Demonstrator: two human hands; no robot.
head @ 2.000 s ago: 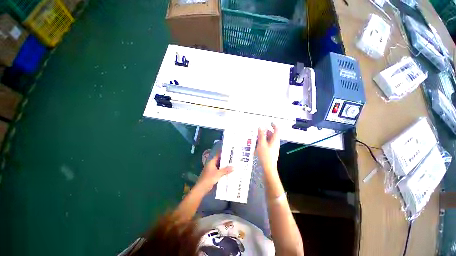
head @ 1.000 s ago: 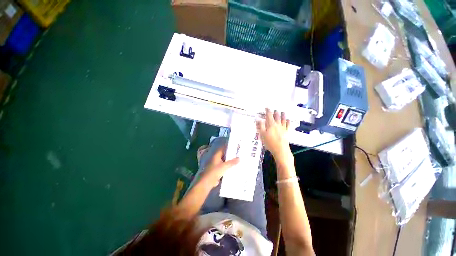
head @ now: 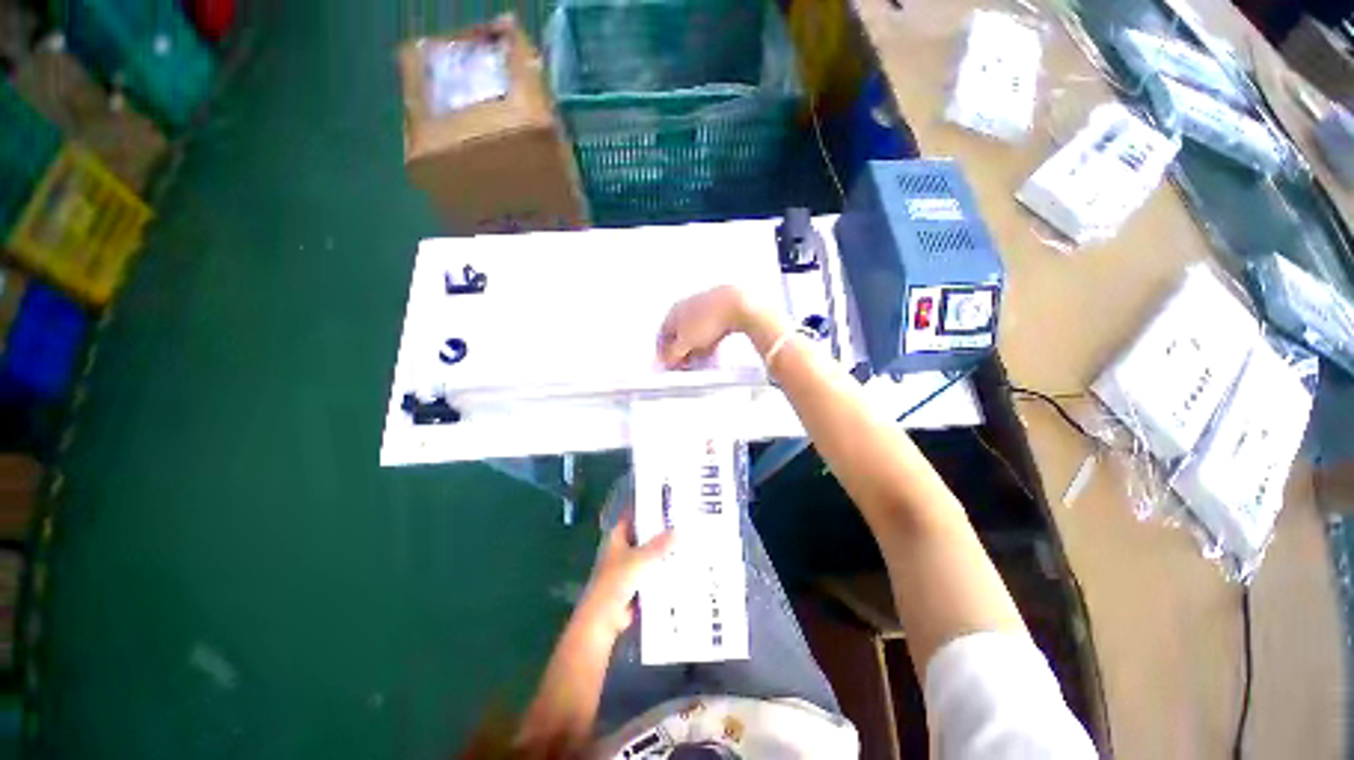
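A white product box [head: 692, 557] with dark print lies over the lap, its far end at the front edge of the white sealer table [head: 564, 297]. My left hand [head: 630, 567] holds the box by its left side. My right hand [head: 707, 327] is over the sealing bar [head: 564, 382], fingers curled down at its middle; what is under the fingers is hidden. The bar lies along the table's front part. The blue-grey control box [head: 918, 253] with red switch and dial stands at the table's right end. Clear film around the box is hard to make out.
Bagged boxes [head: 1181, 364] lie on the brown bench [head: 1129, 594] at right, with a black cable. More bagged packs [head: 1210, 119] lie on the dark green conveyor. A carton [head: 498, 141] and green crate [head: 668, 134] stand behind the sealer. Yellow [head: 82, 223] and blue crates are far left.
My right hand has moved from the box's far end onto the sealing bar. The bar has come down near the table's front edge. The view has shifted. My left hand still holds the box.
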